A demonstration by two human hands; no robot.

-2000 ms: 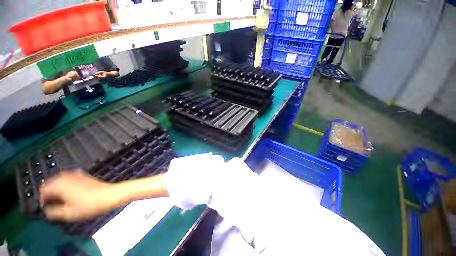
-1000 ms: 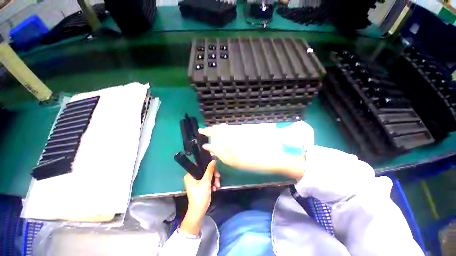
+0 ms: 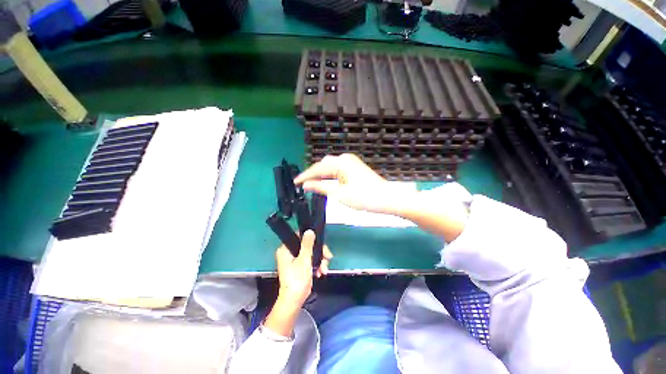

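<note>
My left hand [image 3: 296,272] holds several slim black housings [image 3: 318,219] fanned out above the bench's front edge. My right hand [image 3: 349,182] is just to the right of their upper ends. Its thumb and fingertips are close together at the end of one housing; whether they pinch a small part is too small to tell. Several tiny glossy black end parts [image 3: 331,75] sit in the left slots of the top brown ribbed tray [image 3: 409,88], behind my right hand. White paper [image 3: 365,216] lies partly under my right forearm.
A row of black housings [image 3: 109,175] lies on white sheets [image 3: 171,212] at the left. Dark trays [image 3: 599,197] with black assemblies stand at the right. A plastic-lined bin [image 3: 146,343] is at the lower left, below the bench edge. Blue crate mesh [image 3: 471,314] shows beside my lap.
The view has swung from the right-hand trays to my lap area. My right hand, first at the tray's end parts, is now at the housings. One fewer end part shows in the tray than a second ago.
</note>
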